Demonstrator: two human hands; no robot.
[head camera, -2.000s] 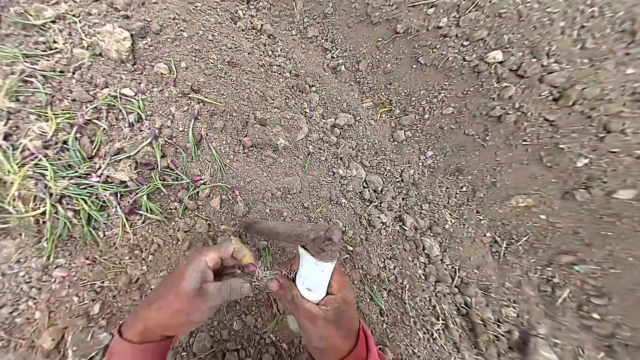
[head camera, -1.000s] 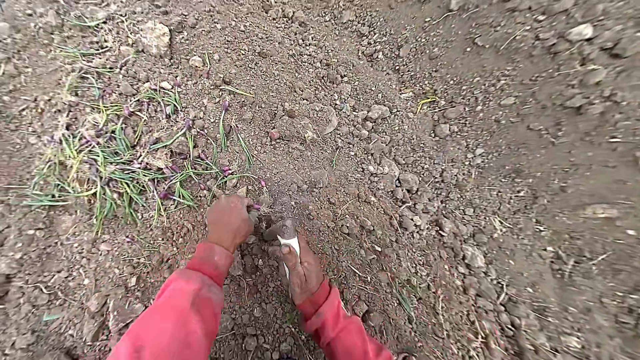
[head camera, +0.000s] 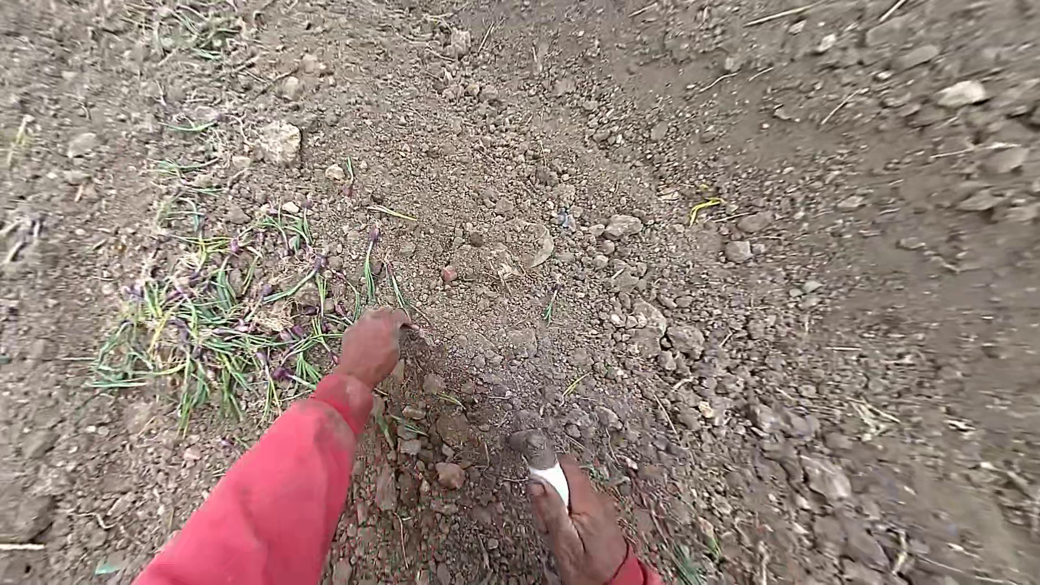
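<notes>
My left hand (head camera: 374, 343) is low over the soil at the right edge of a loose pile of onion seedlings (head camera: 207, 333) with green leaves and purple bulbs. Its fingertips are near the ground, and whether they pinch anything is hidden. Lower right, my right hand (head camera: 578, 520) is closed around the white handle (head camera: 552, 481) of a small digging tool. The tool's soil-caked head (head camera: 530, 444) points up and left, close to the ground. A single seedling (head camera: 551, 303) stands in the soil between and beyond the hands.
Dry, cloddy soil (head camera: 504, 187) surrounds the hands. A pale stone (head camera: 279, 142) lies beyond the pile, and another stone (head camera: 963, 93) is at the upper right. A yellow plant scrap (head camera: 704, 209) lies right of centre. Smoother ground (head camera: 959, 325) runs along the right side.
Two seconds ago both hands were close together, the left pinching a yellowish plant piece beside the tool. Now they are apart, the left beside the seedling pile. The tool has stayed in my right hand.
</notes>
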